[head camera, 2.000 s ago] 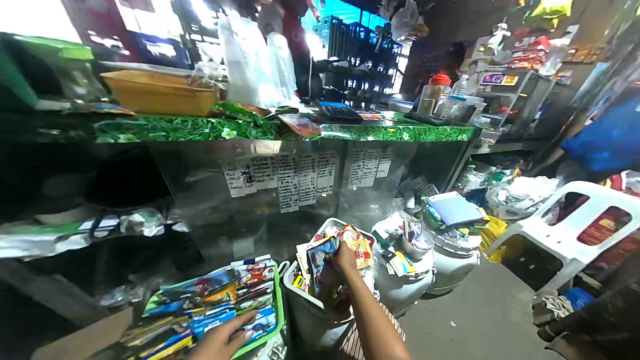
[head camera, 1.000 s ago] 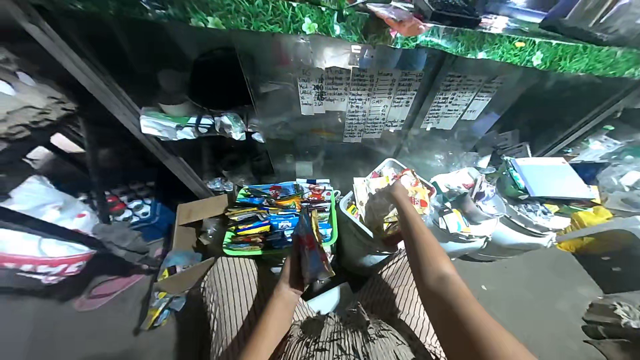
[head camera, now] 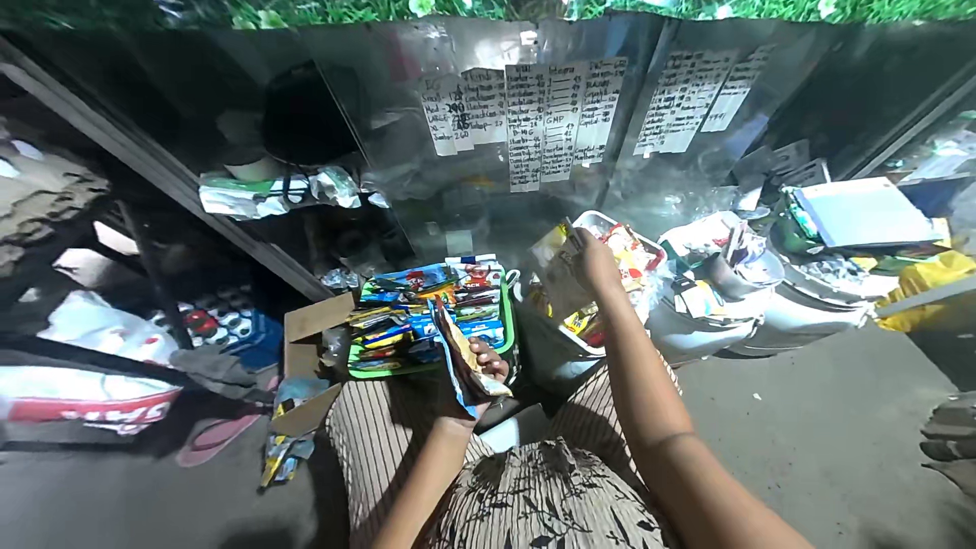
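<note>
My left hand point(head camera: 476, 381) is closed around a few sachets point(head camera: 457, 354), blue, brown and cream, above my lap. Just behind it lies a green plastic basket point(head camera: 508, 316) with many packed sachets in rows. My right hand point(head camera: 593, 263) grips a clear plastic packet point(head camera: 558, 271) by its upper edge, over a white basket point(head camera: 595, 221) of mixed packets. That basket sits on a bucket-like container between my knees and the glass case. What the clear packet holds cannot be made out.
A glass display case point(head camera: 473, 206) with handwritten paper lists stands ahead. To the right are white buckets point(head camera: 705, 335) heaped with packets and a notebook-like pad point(head camera: 865, 212). An open cardboard box point(head camera: 320, 316), a pink slipper point(head camera: 217, 438) and a blue crate point(head camera: 259, 343) are on the left.
My left hand was over the green basket and now holds sachets above my lap. My right hand has lifted a clear packet at the white basket. The view has tilted down.
</note>
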